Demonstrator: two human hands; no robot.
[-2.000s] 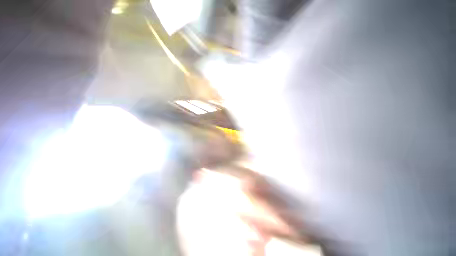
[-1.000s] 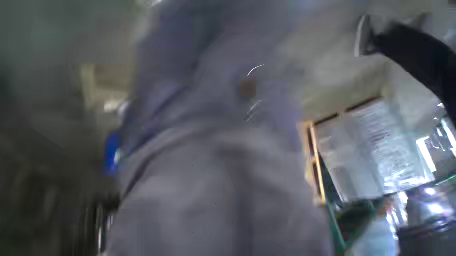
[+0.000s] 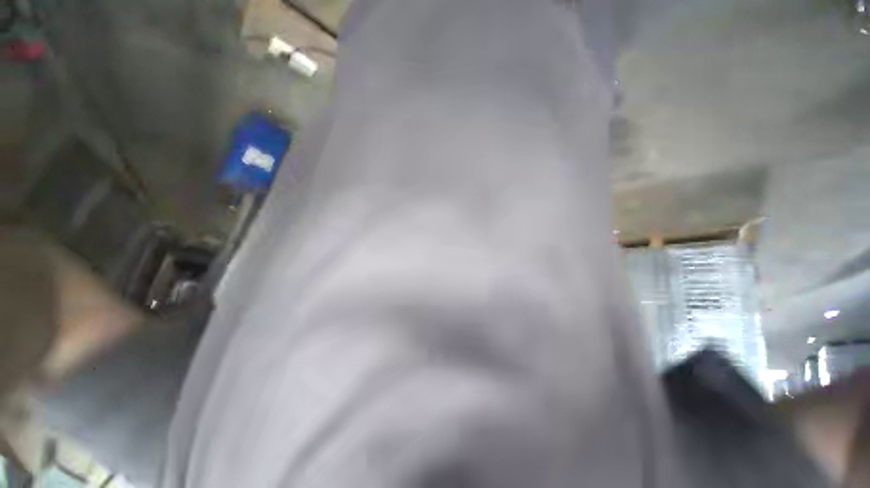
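Observation:
Grey clothing on a body [image 3: 448, 248] fills the middle of the blurred head view, very close to the camera. At the left edge is a blurred skin-toned part of an arm [image 3: 86, 310] beside a grey sleeve. At the lower right is a dark sleeve [image 3: 725, 410] with a blurred skin-toned patch beside it. I cannot tell for certain whose arms these are. Neither my left hand nor my right hand can be made out. No held object shows.
A blue container [image 3: 256, 152] with a white label is at the upper left. A shiny film-wrapped stack [image 3: 711, 295] with a wooden edge [image 3: 668, 241] is at the right. Grey floor [image 3: 715, 105] shows at the upper right. A small red thing [image 3: 24, 50] is at the top left.
The view has swung; the grey clothing now spans more of the picture's height. The blue container shows more fully. Arm parts appear at both sides, and the dark leg and shoe are gone.

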